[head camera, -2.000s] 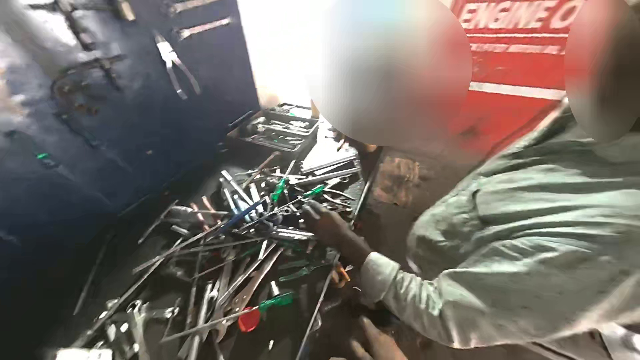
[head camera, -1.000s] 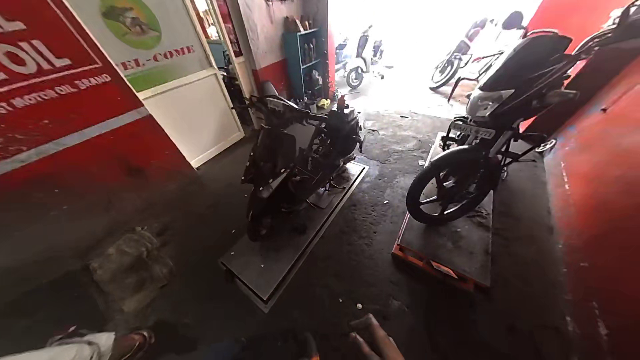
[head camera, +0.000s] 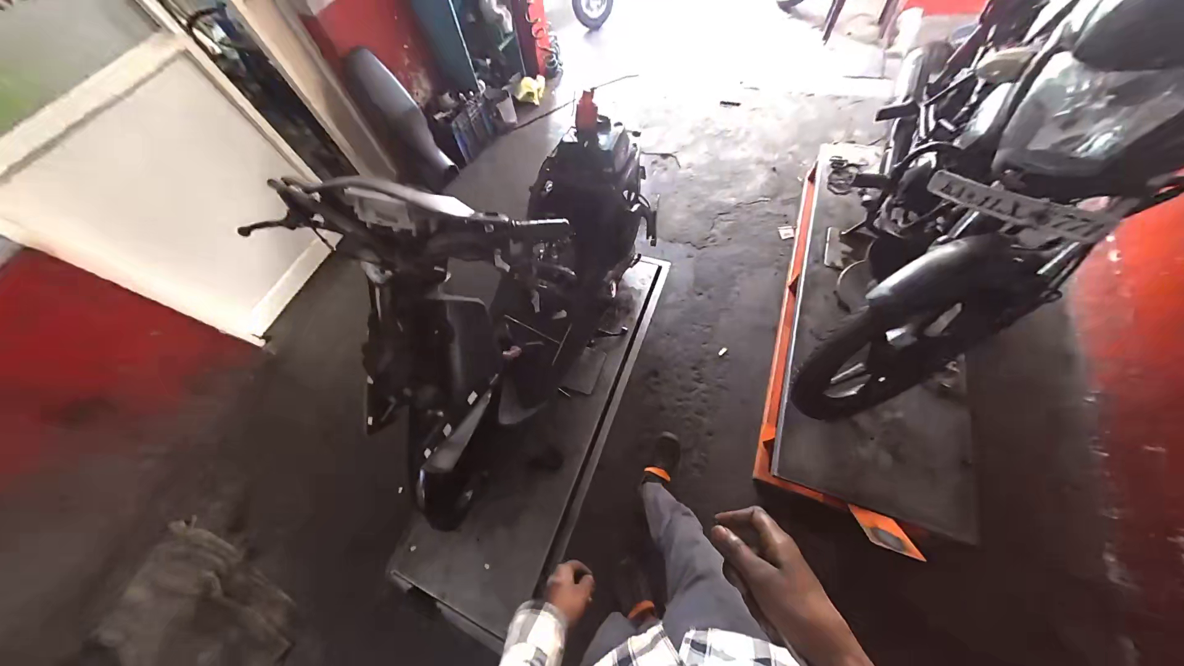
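My left hand (head camera: 571, 590), below a checked sleeve, hangs low near the right edge of a metal lift platform (head camera: 499, 527); its fingers curl loosely and I cannot tell whether they hold anything. My right hand (head camera: 763, 555) is raised in front of my right leg, its fingers bent, with nothing seen in it. Ahead and to the left, a partly stripped scooter (head camera: 453, 361) stands on the platform with its body panels off. To the right, a motorcycle (head camera: 934, 287) stands on a second lift platform (head camera: 879, 462) with an orange frame.
Dark concrete floor (head camera: 703, 398) runs between the two platforms toward a bright doorway. A scooter seat (head camera: 393, 102) leans by the left wall near a blue crate (head camera: 472, 129). A white door panel (head camera: 176, 185) is at left, a crumpled sack (head camera: 194, 601) lies at lower left, and a red wall (head camera: 1147, 388) borders the right.
The view has turned from the heap of tools and the other person to the two vehicles, which now appear closer. My left hand has come into view.
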